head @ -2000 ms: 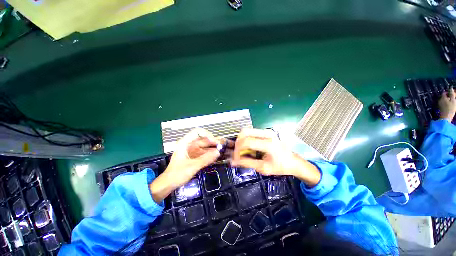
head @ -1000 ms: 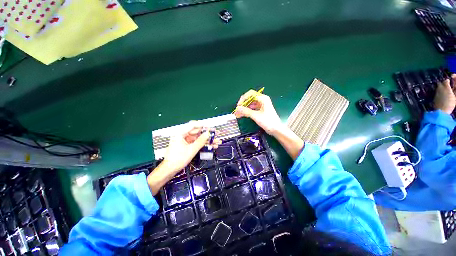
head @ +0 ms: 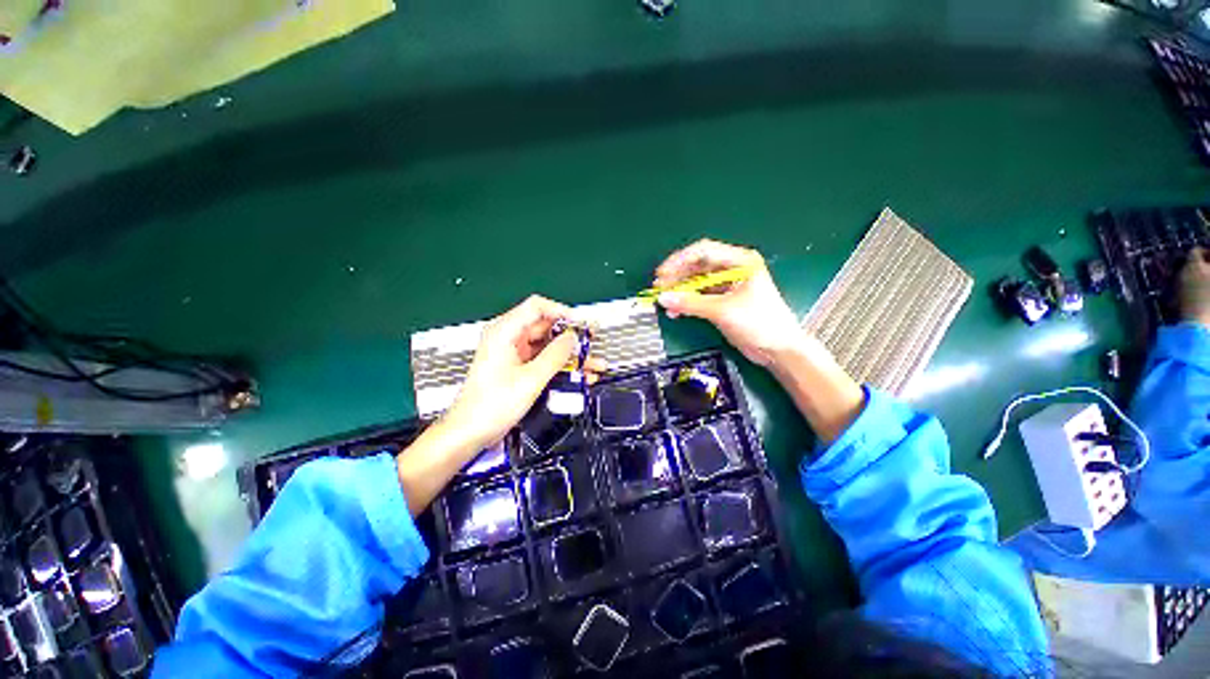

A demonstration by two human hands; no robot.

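Observation:
My left hand (head: 511, 369) holds a small dark unit (head: 572, 348) above the top edge of the black blister tray (head: 604, 520). A small white tab (head: 565, 399) shows at the unit's lower edge. My right hand (head: 726, 303) holds slim yellow tweezers (head: 706, 281), pointing left at the upper right corner of the pale striped sheet (head: 447, 361). Whether the tips hold a piece cannot be seen. The sheet lies flat behind the tray, partly covered by my left hand. Dark square units sit in the tray's pockets.
A second striped sheet (head: 890, 303) lies slanted at right. Beyond it are loose dark units (head: 1026, 300), a white power strip (head: 1072, 464) and another person's hand (head: 1194, 284) at a black tray. A grey metal bar (head: 120, 393) with cables and another tray (head: 77, 564) are at left. Yellow paper (head: 173, 53) lies top left.
My right hand has moved from beside my left hand out to the striped sheet's right corner, and the tweezers now lie flatter. My left hand still holds the unit, now with the white tab below it.

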